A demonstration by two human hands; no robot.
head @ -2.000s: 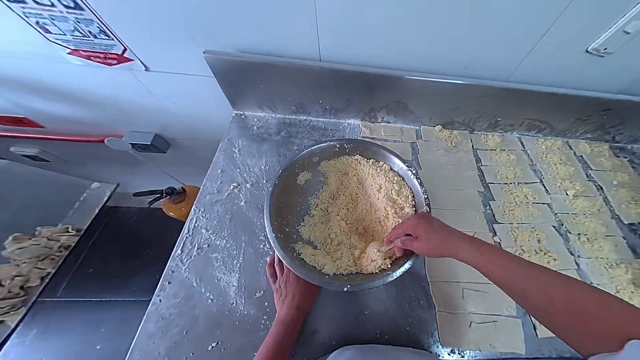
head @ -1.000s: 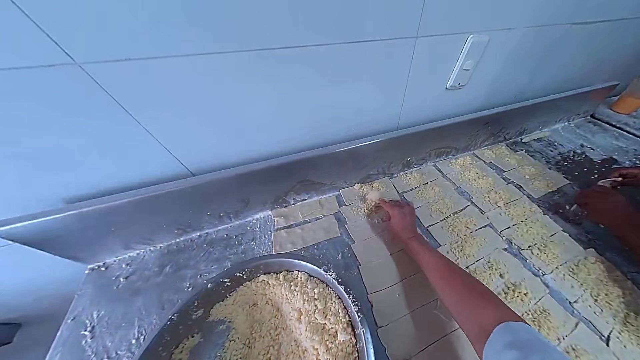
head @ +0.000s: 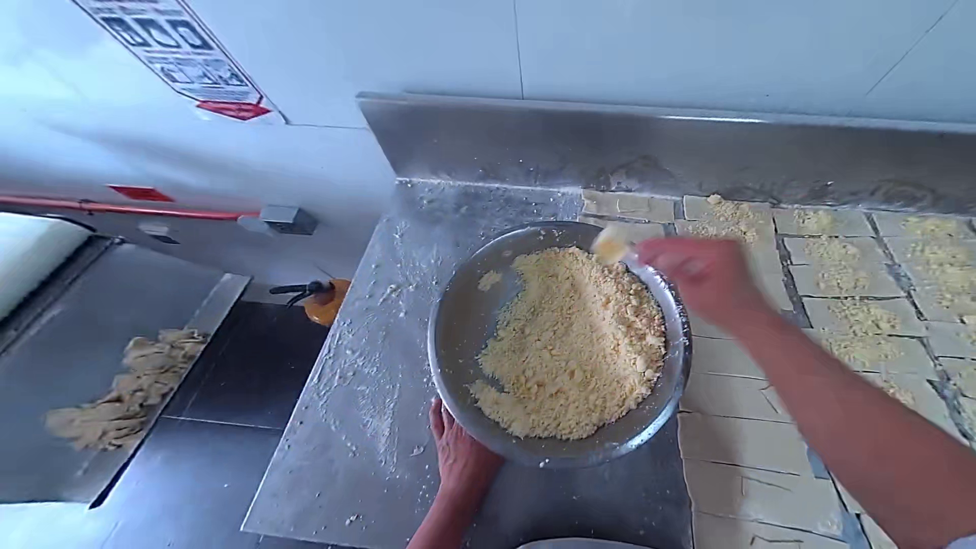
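Note:
A round metal bowl (head: 448, 347) holds pale yellow crumbly filling (head: 568, 351), heaped toward its right side. My left hand (head: 461, 456) is at the bowl's lower left rim, its fingers partly hidden against the bowl. Above the upper right rim is my right hand (head: 698, 274), blurred, gripping a small pale scoop or scraper (head: 610, 245) with yellow on it. Right of the bowl lie rows of flat dough pieces (head: 743, 440). Crumbs top the upper piece of the nearest column and many pieces farther right (head: 862, 316).
The metal worktable (head: 335, 457) has flour scattered at left and a raised metal backsplash (head: 534, 141) along the wall. Beyond its left edge are an orange extinguisher-like object (head: 326, 303) and dough scraps (head: 145, 389) on a lower metal surface. A red pipe (head: 137, 210) runs along the wall.
One second ago my right hand was over the dough pieces near the backsplash; now it is at the bowl's rim. The view has swung back left, showing my left hand again.

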